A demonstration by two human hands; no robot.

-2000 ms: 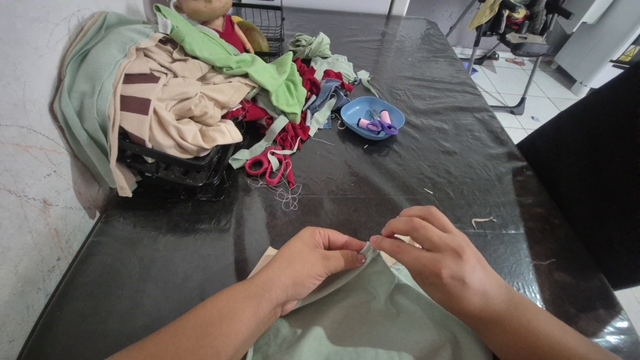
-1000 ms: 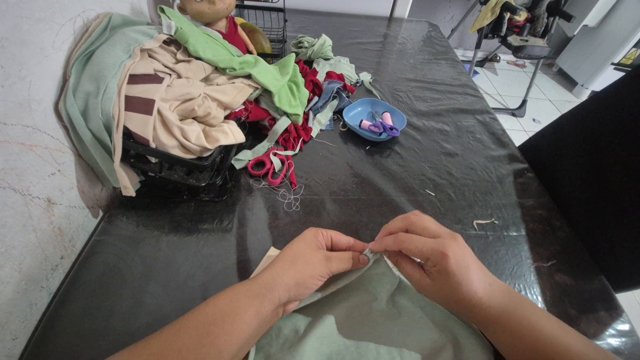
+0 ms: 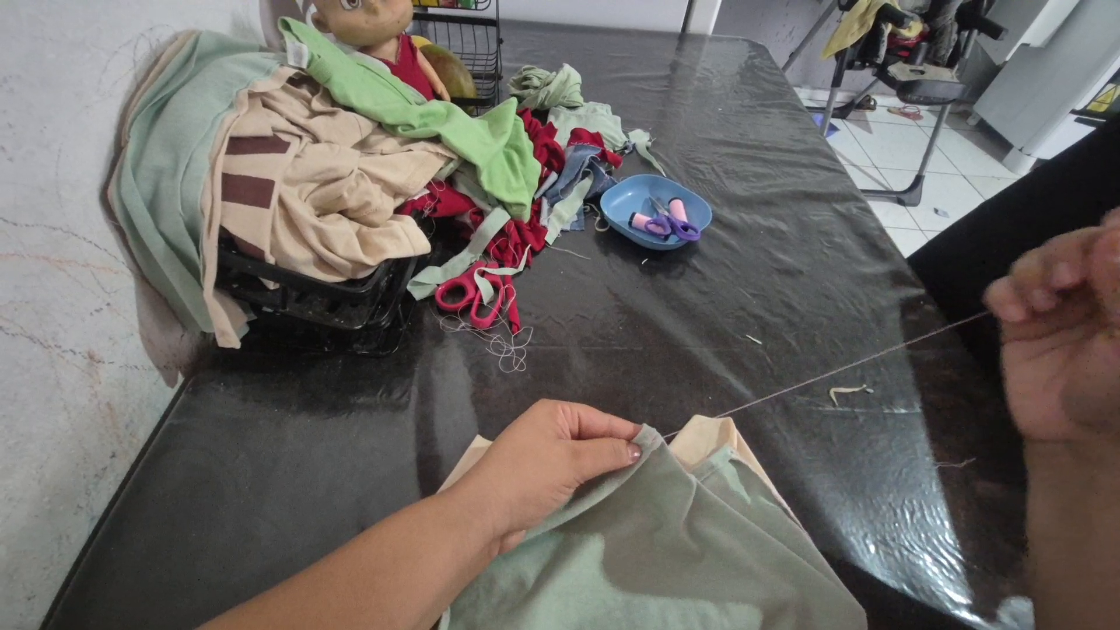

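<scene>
My left hand [image 3: 556, 464] pinches the folded top edge of a sage-green fabric piece [image 3: 665, 542] between thumb and fingers. Cream fabric [image 3: 704, 437] shows behind and beside the green layer. From the pinched edge a taut thread [image 3: 849, 366] runs up and right to my right hand [image 3: 1063, 332], which is raised at the right edge of the view, blurred and partly cut off. Its fingers are curled at the thread's end; whether a needle is between them cannot be seen.
At the left stands a black plastic basket [image 3: 306, 302] heaped with cloth. Red-handled scissors [image 3: 477, 293] lie by fabric scraps [image 3: 573, 166] and loose thread. A blue dish [image 3: 656, 197] holds thread spools and purple-handled scissors. A doll [image 3: 372, 26] sits behind, near a wire rack [image 3: 468, 52].
My right hand has left the fabric edge beside my left hand and moved up and to the right, drawing the thread out. My left hand still pinches the fabric.
</scene>
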